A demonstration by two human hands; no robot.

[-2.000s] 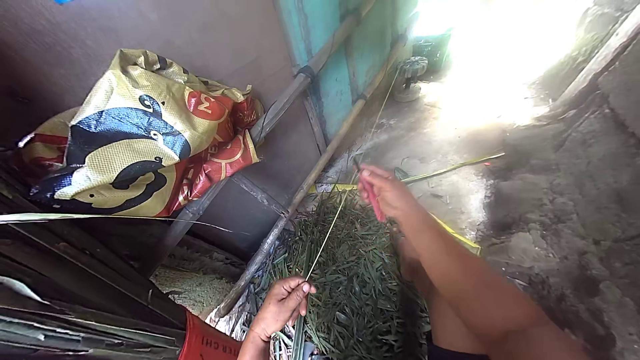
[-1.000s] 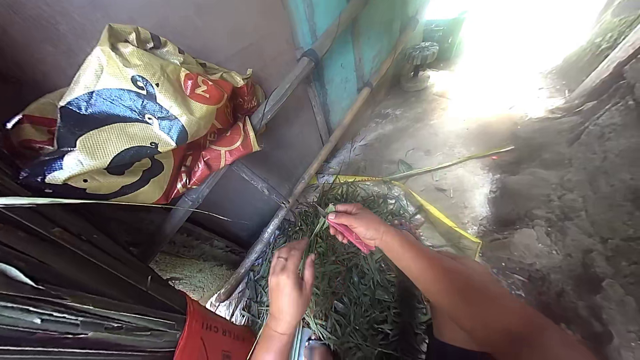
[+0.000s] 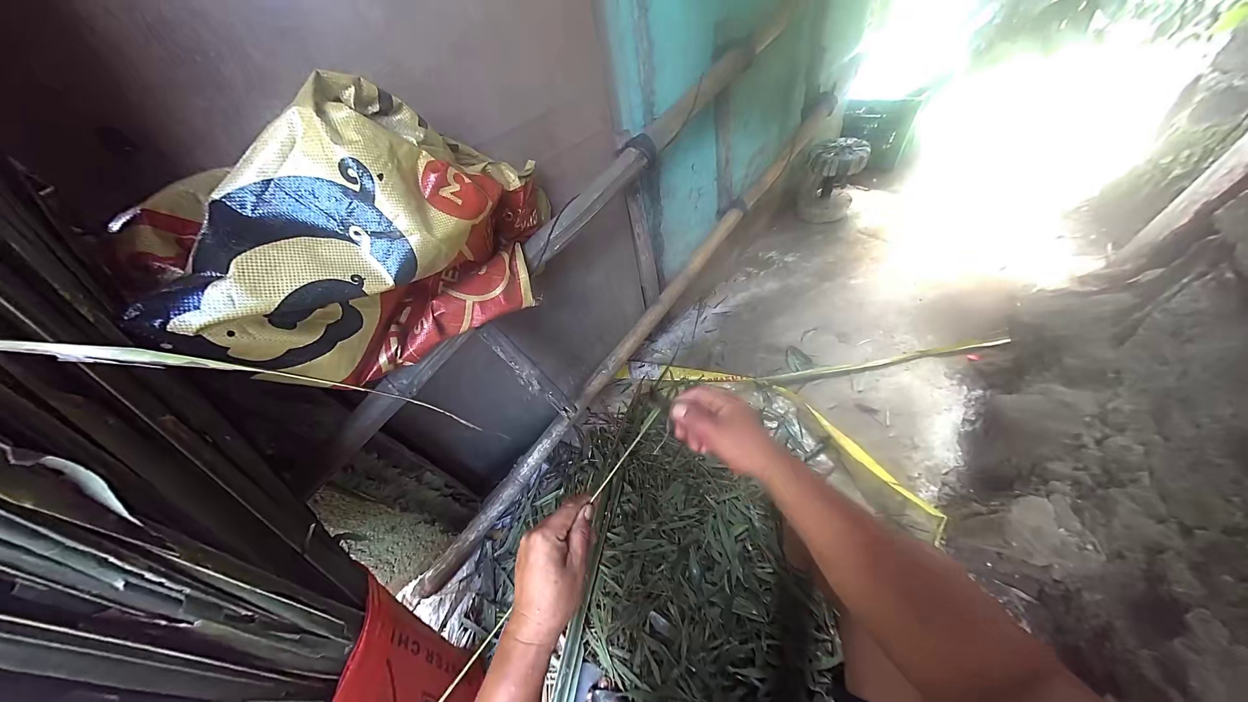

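Observation:
My left hand (image 3: 554, 564) pinches a thin pale green strip (image 3: 622, 456), which runs up and to the right toward my other hand. My right hand (image 3: 717, 427) is blurred at the strip's upper end, its fingers curled; the red-handled tool seen earlier does not show clearly in it. Under both hands lies a heap of cut green leaves (image 3: 702, 556). Long green leaf strips (image 3: 575, 634) stand beside my left wrist.
A printed woven sack (image 3: 292, 244) hangs over a wooden pole frame (image 3: 624, 351) against the wall. Yellow tape (image 3: 868, 463) edges a sheet by the leaves. A long stalk (image 3: 877, 361) lies on the concrete floor. A red sack (image 3: 405, 648) is at lower left.
My left hand, open with spread fingers one second ago, has closed on the strip. My right hand has moved up and away from my left; the red-handled tool seen in it before is no longer plain.

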